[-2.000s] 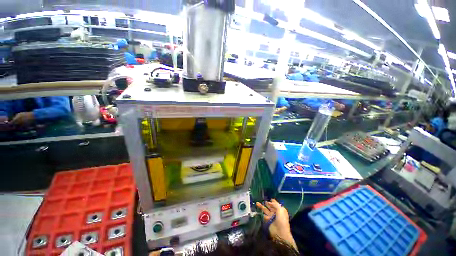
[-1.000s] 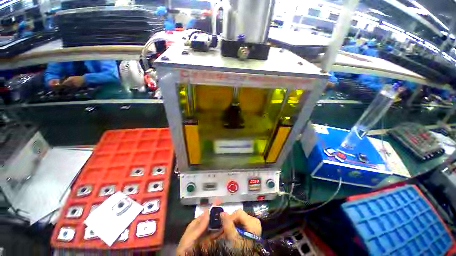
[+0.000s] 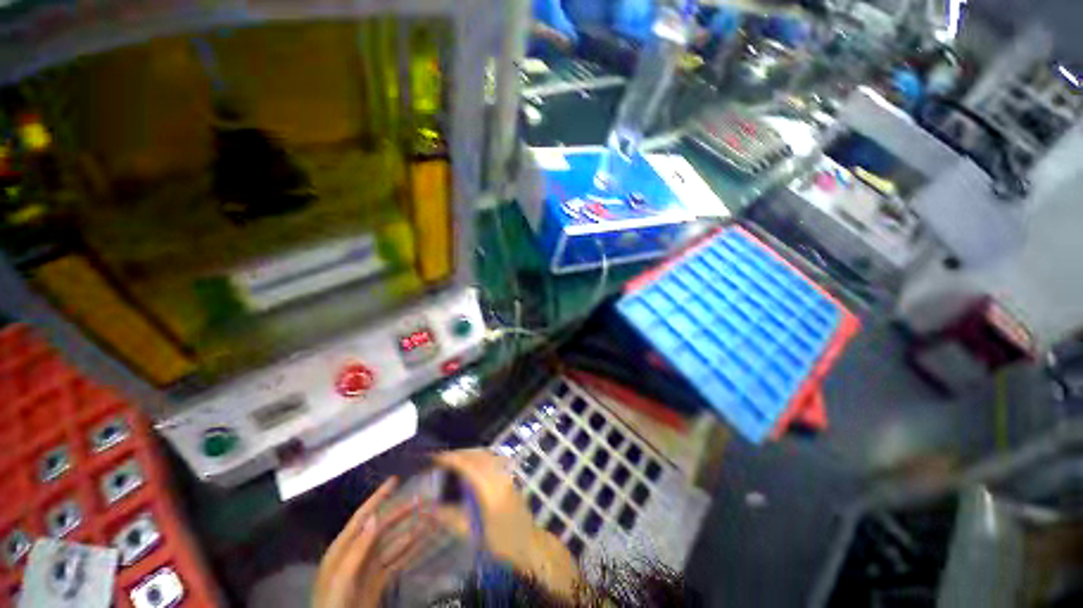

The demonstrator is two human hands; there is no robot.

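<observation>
My left hand (image 3: 353,556) and my right hand (image 3: 513,525) are close together at the bottom centre, in front of the press (image 3: 321,398). Both are blurred. A thin blue tool (image 3: 477,520) lies along my right hand, held in it. A small dark shape (image 3: 449,485) shows at my right fingertips, too blurred to name. Whether my left fingers touch it cannot be told. Below my hands the view is blurred and partly covered by hair. Behind the yellow window, the black press head (image 3: 255,172) hangs above the pale fixture (image 3: 311,271).
The dark-pocket tray (image 3: 584,461) is right of my hands. The blue tray (image 3: 739,330) sits on red beyond it. The blue control box (image 3: 612,211) stands behind. The red tray (image 3: 48,392) with square parts and a loose card (image 3: 69,576) is left. A white strip (image 3: 348,451) lies below the panel.
The view has swung right and closer, bringing the dark-pocket tray into fuller view. My hands remain together low in front; the dark square part seen between them is now blurred.
</observation>
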